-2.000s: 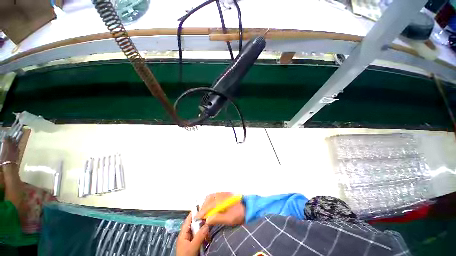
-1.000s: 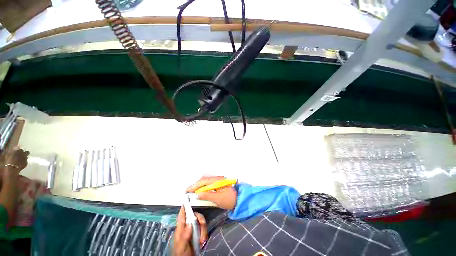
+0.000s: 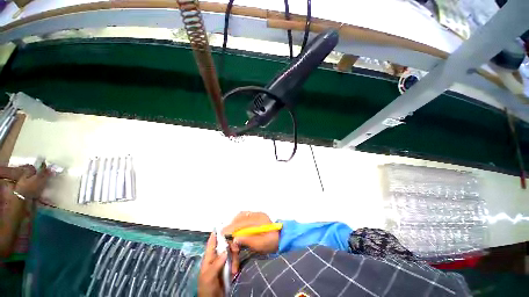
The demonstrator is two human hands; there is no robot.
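My left hand (image 3: 213,268) is low in the centre, closed around a slim silver-white tubular part (image 3: 223,249) that points up and away from me. My right hand (image 3: 253,232) is just right of its upper end and holds a yellow-orange pen-like tool (image 3: 258,230). The tool's short dark tip is at or very near the part's upper end; contact cannot be told. Several silver tubes (image 3: 107,180) lie in a row on the pale bench (image 3: 232,180) to the left.
A lined blue-green crate (image 3: 61,255) of tubes is at lower left. A clear ribbed pack (image 3: 435,212) lies at right. A black electric screwdriver (image 3: 299,78) hangs from a brown coil spring (image 3: 203,66) with looped cable. A grey post (image 3: 406,107) slants at right. A co-worker's hands (image 3: 26,183) are at far left.
The view has tilted and shifted. My right hand has brought the tool lower, back beside the part's upper end. The co-worker's hand has moved over the single tube near the bench's left end.
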